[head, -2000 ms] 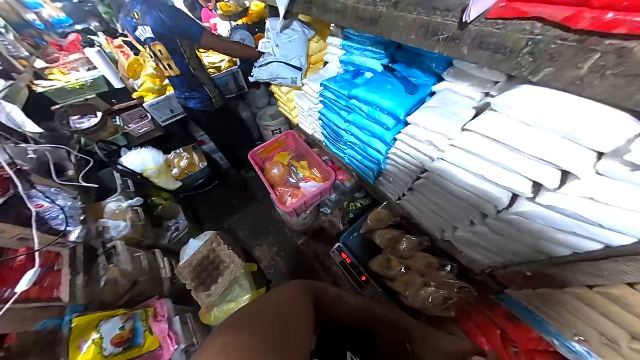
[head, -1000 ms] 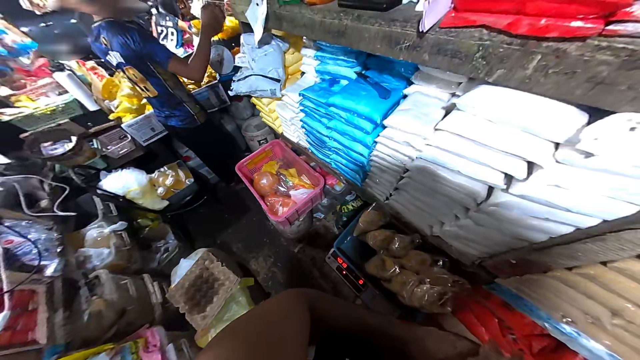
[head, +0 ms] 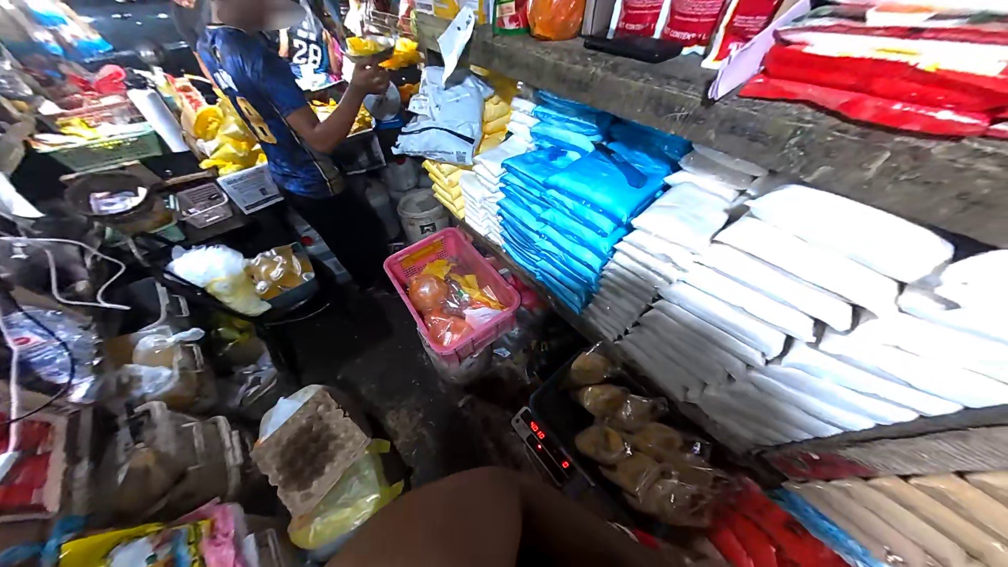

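Neither my left hand nor my right hand shows; only bare skin, which looks like a bent knee (head: 465,520), fills the bottom middle. Just right of it, a digital scale (head: 543,447) with lit red digits stands beside a dark tray (head: 551,386). Knotted clear plastic bags of brown contents (head: 630,449) are heaped in that tray. Farther off, a pink plastic basket (head: 492,335) holds orange and yellow bagged goods (head: 449,303). To the left, a grey egg-carton tray (head: 311,449) leans over a yellowish plastic bag (head: 346,504).
Stacks of blue packs (head: 583,189) and white packs (head: 787,276) line the right side beneath a concrete ledge (head: 787,146). Red packs (head: 756,528) lie low at right. Bagged goods (head: 169,457) crowd the left. Another person (head: 276,110) stands behind, holding up a dish with yellow contents (head: 370,47).
The other person's arm, reaching toward the hanging grey-white packs two seconds ago, is now bent and raised with a dish in the hand. The bags and scale look unchanged.
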